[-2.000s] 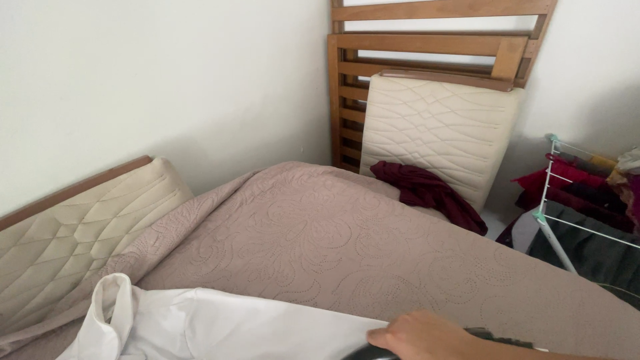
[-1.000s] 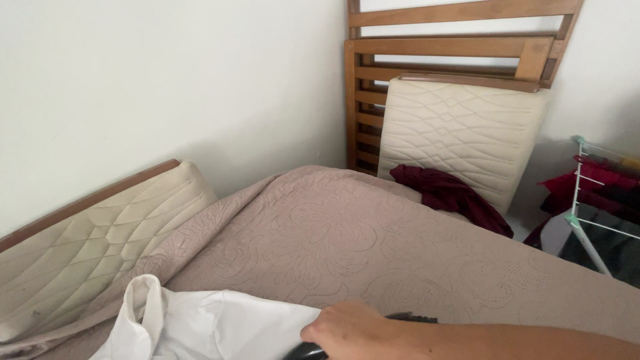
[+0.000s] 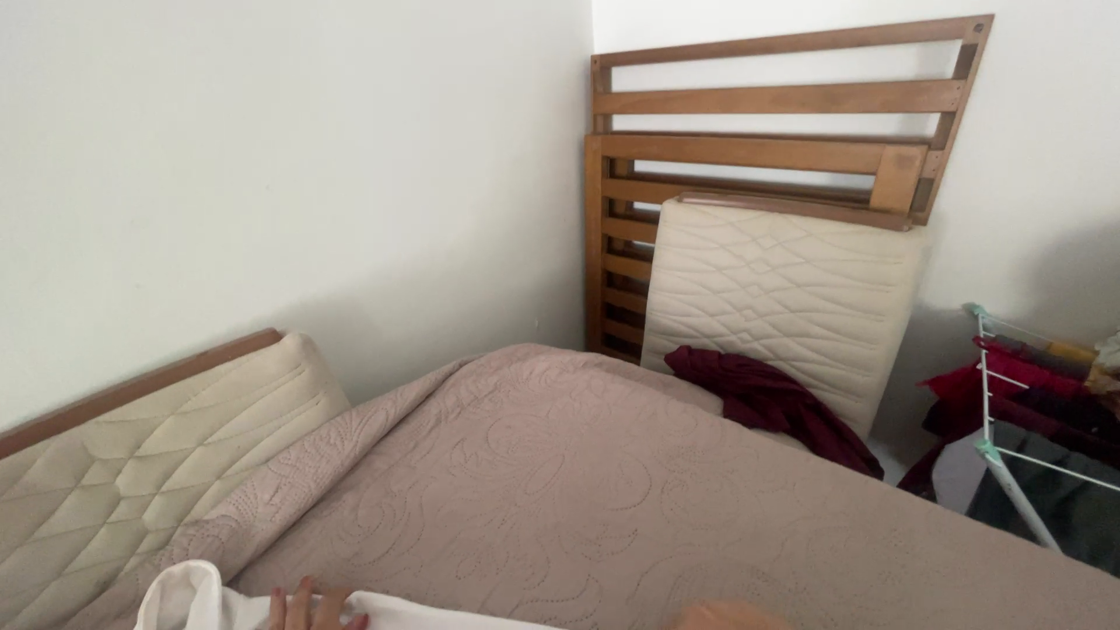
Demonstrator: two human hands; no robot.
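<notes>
A white garment [image 3: 197, 595] with a raised, collar-like fold lies along the bottom edge on a pinkish-brown embossed bedspread [image 3: 560, 472]. The fingers of my left hand [image 3: 315, 605] rest on the white cloth just right of that fold; the rest of the hand is cut off by the frame. Only a blurred bit of my right hand [image 3: 731, 615] shows at the bottom, right of the garment, over the bedspread. Its fingers and anything in them are out of sight.
A quilted cream panel [image 3: 787, 289] leans on wooden slatted frames [image 3: 744, 153] in the corner, with a dark red cloth [image 3: 770, 398] before it. Another quilted panel [image 3: 175, 455] stands at the left wall. A drying rack [image 3: 986, 451] holding clothes is at the right.
My left hand has come into view on the white garment. My right hand, earlier over a dark object at the garment, is now mostly below the frame, and that object is out of view.
</notes>
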